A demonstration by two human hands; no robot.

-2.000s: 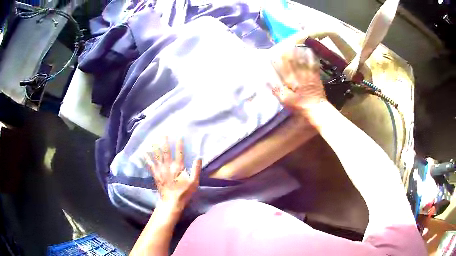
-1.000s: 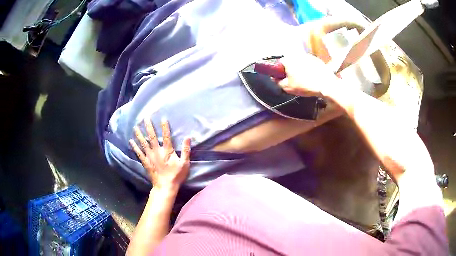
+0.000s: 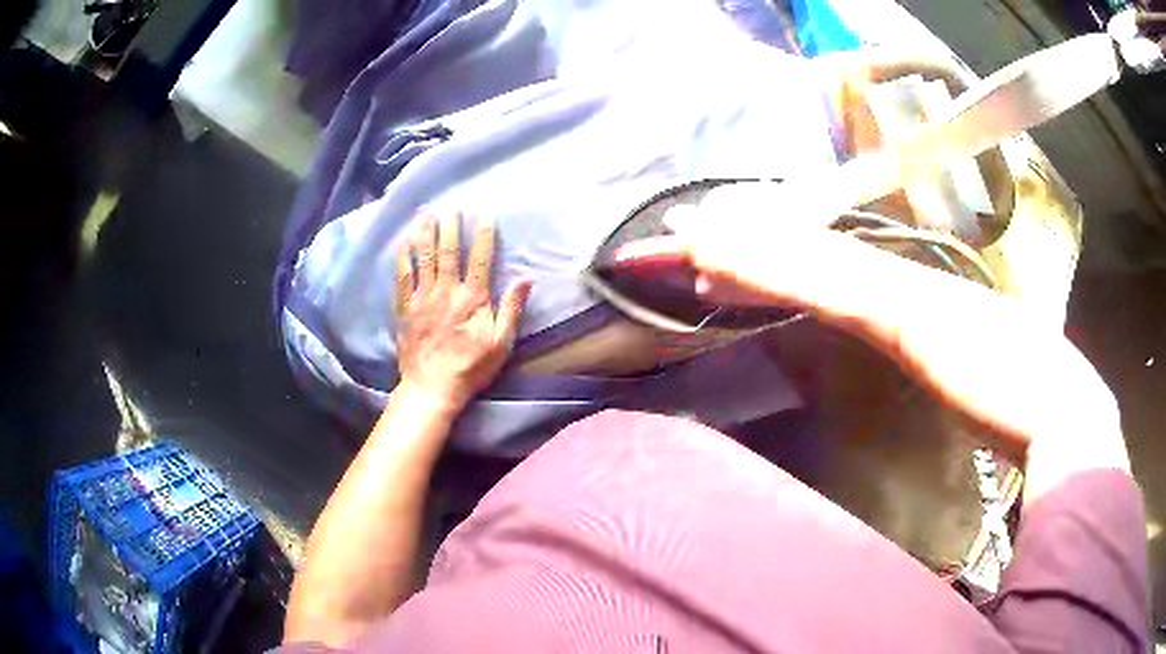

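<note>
The purple-blue garment [image 3: 550, 166] lies spread over the beige padded pressing arm [image 3: 595, 354], brightly lit, with a dark border along its near edge. My left hand [image 3: 450, 319] lies flat on the cloth near that edge, fingers apart, holding nothing. My right hand [image 3: 742, 256] is washed out by glare and grips the red-brown handle of the steam iron [image 3: 652, 284]. The iron's pointed tip faces left, and it sits on the cloth near the edge, right of my left hand. Part of the iron is hidden by my hand and the glare.
A pale hose [image 3: 1010, 109] rises to the right from the iron. A blue plastic crate [image 3: 160, 517] stands on the dark floor at lower left. A light-blue sheet [image 3: 825, 23] shows behind the garment. Dark cloth [image 3: 335, 36] lies at upper left.
My right hand has taken hold of the iron and brought it left over the cloth. My left hand has shifted up and slightly right on the garment. More of the crate shows.
</note>
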